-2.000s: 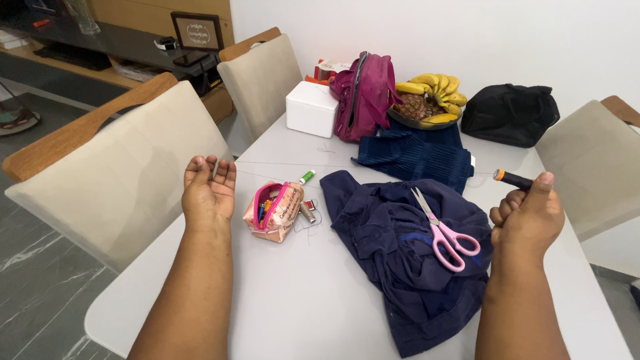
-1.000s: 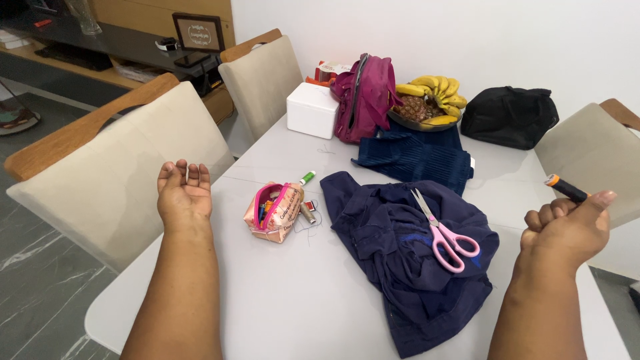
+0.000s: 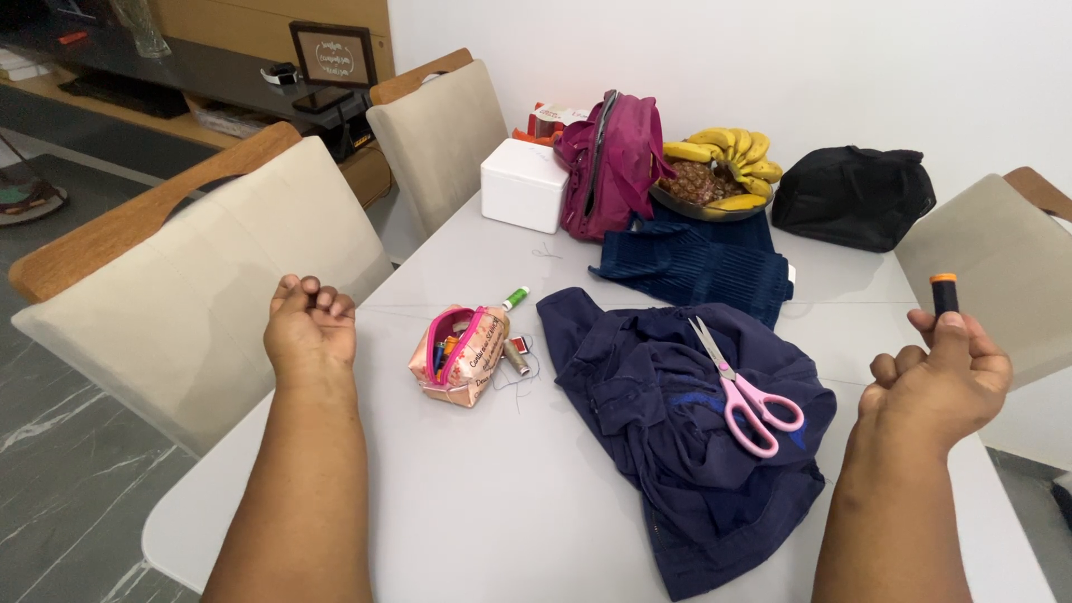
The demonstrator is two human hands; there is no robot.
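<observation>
My right hand [image 3: 942, 377], raised over the table's right side, holds a spool of dark thread [image 3: 945, 295] with an orange rim, upright. My left hand [image 3: 311, 322] is raised with curled fingers over the left edge; whether it pinches a thread cannot be told. Scissors with pink handles [image 3: 749, 406] lie on a crumpled navy garment [image 3: 611, 402] between the hands. Left of the garment, a small zippered pouch [image 3: 477, 356] stands unzipped with thread spools inside. Beside it lie a green spool [image 3: 516, 298], a greyish spool [image 3: 515, 358] and loose dark thread [image 3: 534, 381].
Toward the wall on the white table [image 3: 452, 502] stand a white box [image 3: 523, 184], a magenta bag [image 3: 611, 167], a bowl [image 3: 712, 211] with bananas and a pineapple, and a black bag [image 3: 854, 197]. A ribbed blue cloth [image 3: 695, 264] lies before the bowl. Upholstered chairs [image 3: 226, 276] flank the table.
My right hand has turned the spool from a leftward tilt to upright. My left hand moved left, then slightly back right. Scissors, garment and pouch have stayed in place.
</observation>
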